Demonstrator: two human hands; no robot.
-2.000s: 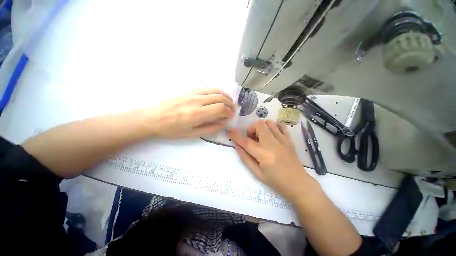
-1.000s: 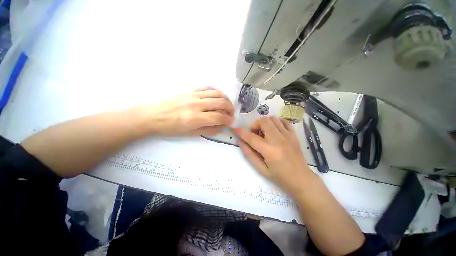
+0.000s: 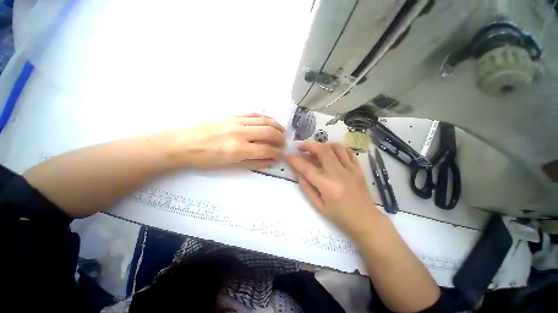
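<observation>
Glaring white fabric (image 3: 183, 67) spreads over the left and reaches the needle area; its edges are hard to tell from the white table. The off-white sewing machine head (image 3: 391, 55) stands at upper right. My left hand (image 3: 238, 142) lies flat on the fabric, its fingertips just left of the needle plate (image 3: 304, 124). My right hand (image 3: 333, 180) is on the bed below the plate, thumb and index finger pinching the fabric edge near my left fingertips. The presser foot and needle are not clearly visible.
Right of my right hand lie dark thread snips (image 3: 383, 182), black-handled shears (image 3: 446, 174) and a pale strip (image 3: 431, 137). A cream knob (image 3: 358, 140) sits low behind my right fingers. A dark flat object (image 3: 483, 254) lies at the right corner. A printed scale (image 3: 245, 223) runs along the front edge.
My right thumb and index finger have closed on the fabric edge by my left fingertips. My left hand has hardly moved. The camera view has shifted slightly.
</observation>
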